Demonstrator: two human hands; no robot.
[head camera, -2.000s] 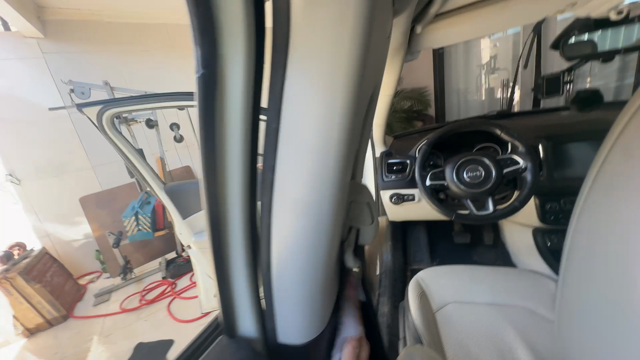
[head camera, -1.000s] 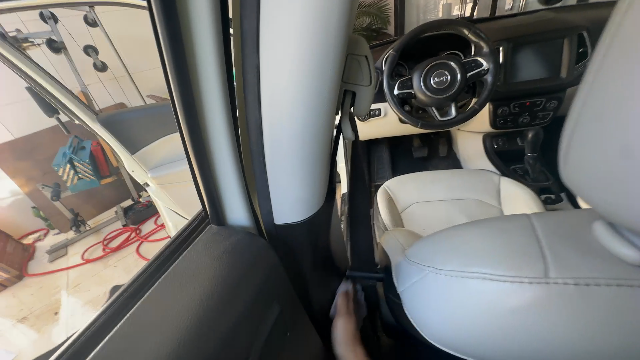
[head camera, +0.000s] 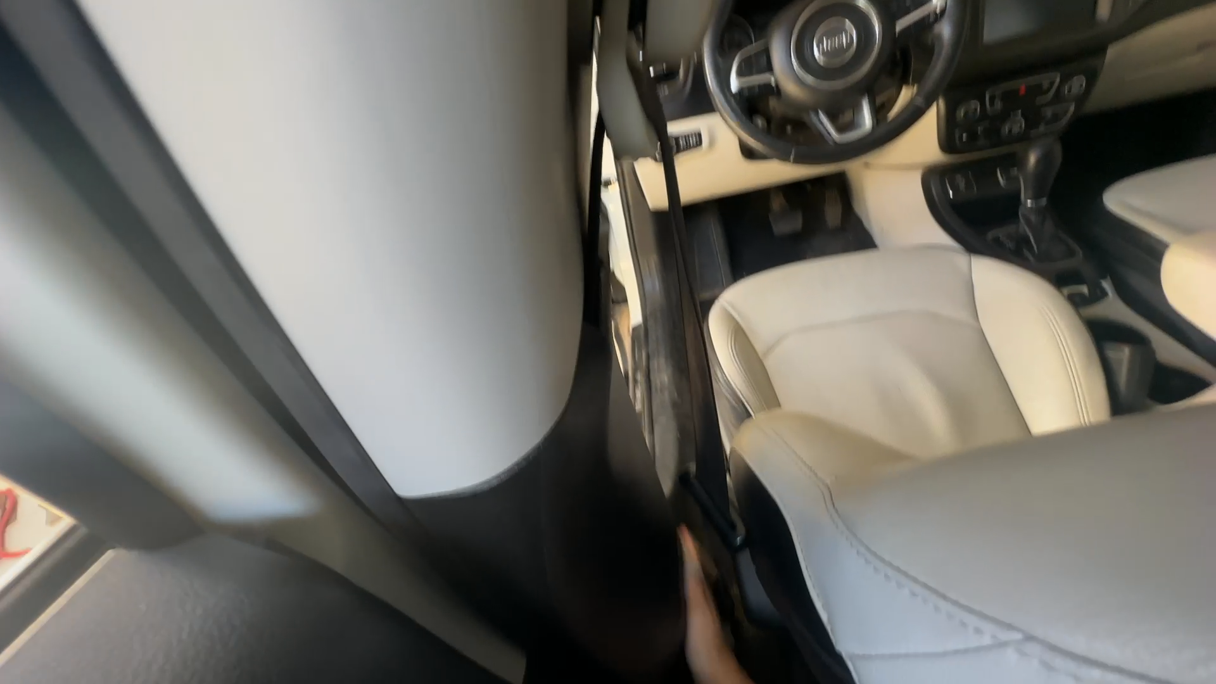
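One bare hand (head camera: 705, 617), which looks like my right hand, reaches in at the bottom centre, between the dark lower trim of the door pillar (head camera: 608, 532) and the light leather front seat's backrest (head camera: 950, 532). Its fingers are mostly hidden behind the trim edge, so what it touches or holds cannot be made out. Just above it runs the black seat belt (head camera: 692, 351), down to a dark bar beside the seat. No other hand is visible.
The pale upper pillar trim (head camera: 380, 237) fills the left centre. A dark door panel (head camera: 237, 617) lies at the lower left. Ahead are the seat cushion (head camera: 883, 351), the steering wheel (head camera: 836, 47) and the gear lever (head camera: 1037, 180).
The view has moved closer and tilted down towards the front seat. In the earlier frames a pale cloth-like thing shows at the hand; now the fingers are mostly hidden behind the trim.
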